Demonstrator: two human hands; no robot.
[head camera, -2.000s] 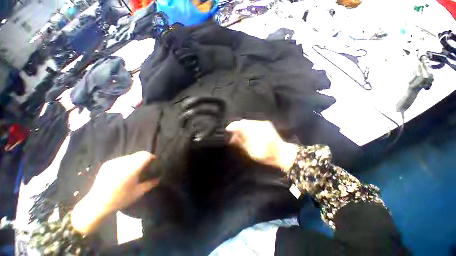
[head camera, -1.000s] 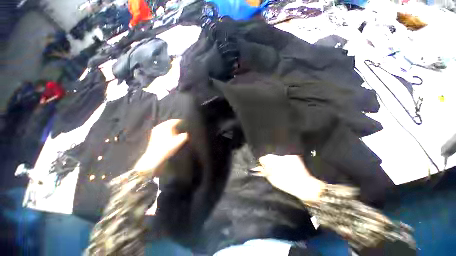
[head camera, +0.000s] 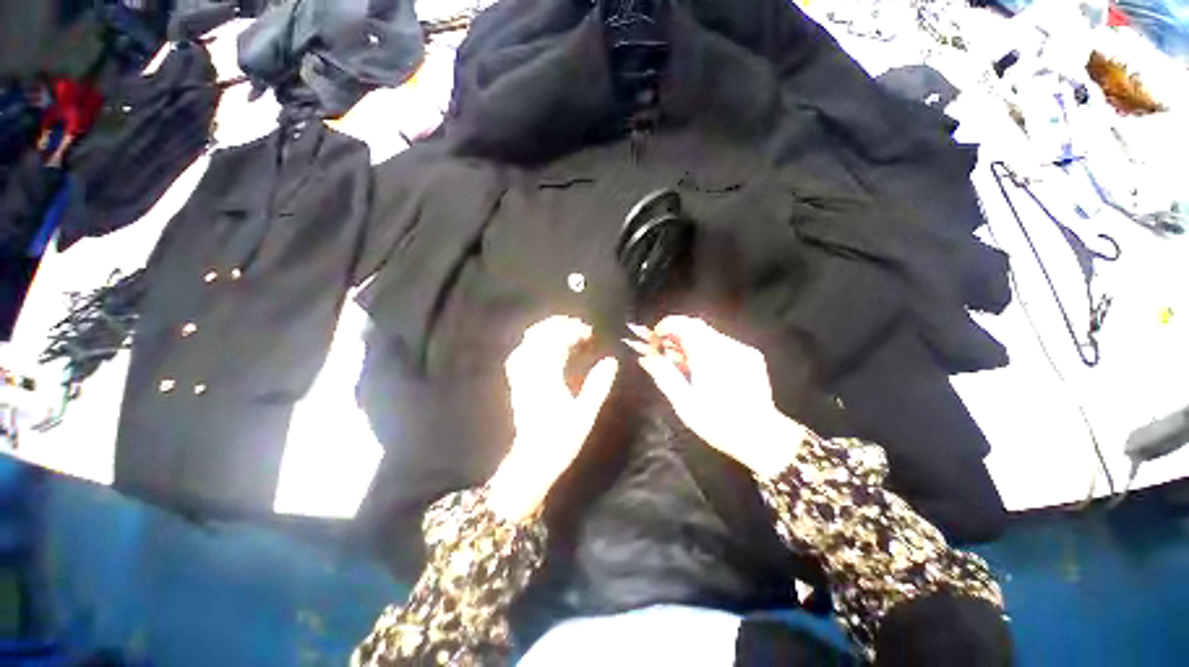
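The black coat (head camera: 548, 215) lies spread on the white table with its lower part towards me. Its shiny lining (head camera: 652, 534) shows near my lap. My left hand (head camera: 554, 404) is over the coat's middle, thumb and fingertips apart around dark cloth; whether it grips the cloth is unclear. My right hand (head camera: 717, 391) is just right of it, fingers closed on a small reddish thing with a pale tip, probably thread snips (head camera: 668, 347). A pale coat button (head camera: 576, 282) shows above my left hand. Shiny black loops (head camera: 655, 235), type unclear, lie beyond my hands.
A double-breasted coat (head camera: 241, 313) with gold buttons lies at left. Stacked dark coats (head camera: 900, 261) with jagged edges are at right, then a black hanger (head camera: 1056, 254) and a grey corded tool (head camera: 1158, 437). Grey cloth (head camera: 333, 52) is at the far left. The floor is blue.
My hands have come together over the coat's middle. The coat front, lifted and blurred a second ago, now lies flatter, covering much of the lining. The view has shifted.
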